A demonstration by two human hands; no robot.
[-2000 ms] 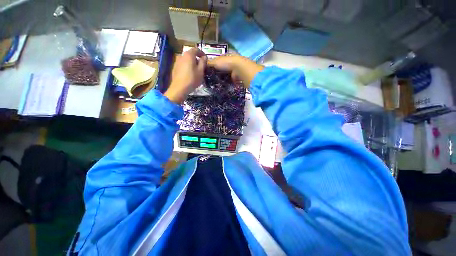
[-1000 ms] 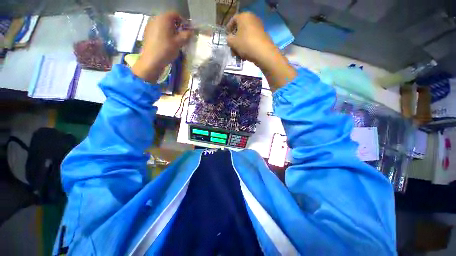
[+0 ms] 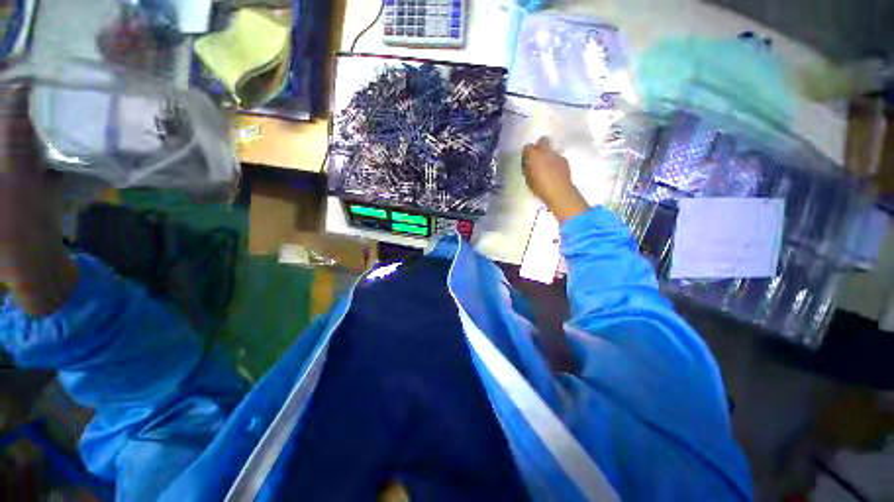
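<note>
Thin dark and silvery metal parts (image 3: 417, 137) lie heaped on the square pan of a white counting scale (image 3: 338, 218) with green displays. My left hand (image 3: 27, 206) is blurred and partly cut off at the left edge. It holds a clear plastic bag (image 3: 127, 132), stretched out to its right, with a small dark clump of parts inside. My right hand (image 3: 549, 175) is low over the bench right of the scale, its fingers bent beside thin clear plastic (image 3: 588, 127). Whether it grips the plastic I cannot tell.
A calculator (image 3: 423, 20) sits behind the scale. Yellow folded paper (image 3: 242, 54) lies in a blue tray at the left. Clear trays (image 3: 730, 299) carry a white sheet (image 3: 727, 237) at the right. Pale green plastic (image 3: 716, 74) lies behind them. An open cardboard box (image 3: 284, 216) stands below the bench.
My hands have moved apart from above the scale. The left carried the bag to the far left; the right came down to the bench. The view has shifted, and the pile is uncovered.
</note>
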